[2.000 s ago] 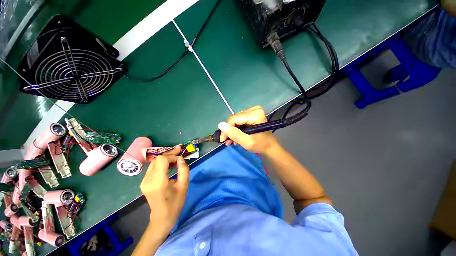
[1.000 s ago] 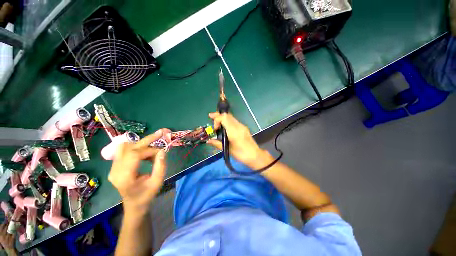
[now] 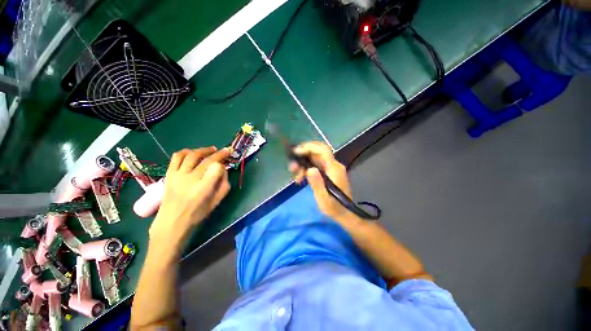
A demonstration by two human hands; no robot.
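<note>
My left hand lies over a hair dryer on the green bench and hides most of its body. The dryer's handle shell sticks out to the right of my fingers. A circuit board with a yellow component and red wires lies along it. A fine pale strand runs past the fan down to my left hand. My right hand holds a black soldering iron near the bench edge, right of the handle shell. The iron's tip is blurred and points up and left, apart from the board.
Several pink dryer bodies with open handles lie at the lower left. A black fan stands at the upper left. The soldering station with a red light is at the top. A blue stool and part of a person are at the right.
The handle shell and board now angle up and right, with the white shell visible. My left hand has moved right over the dryer. The iron has shifted right and lower, and tilts more to the left.
</note>
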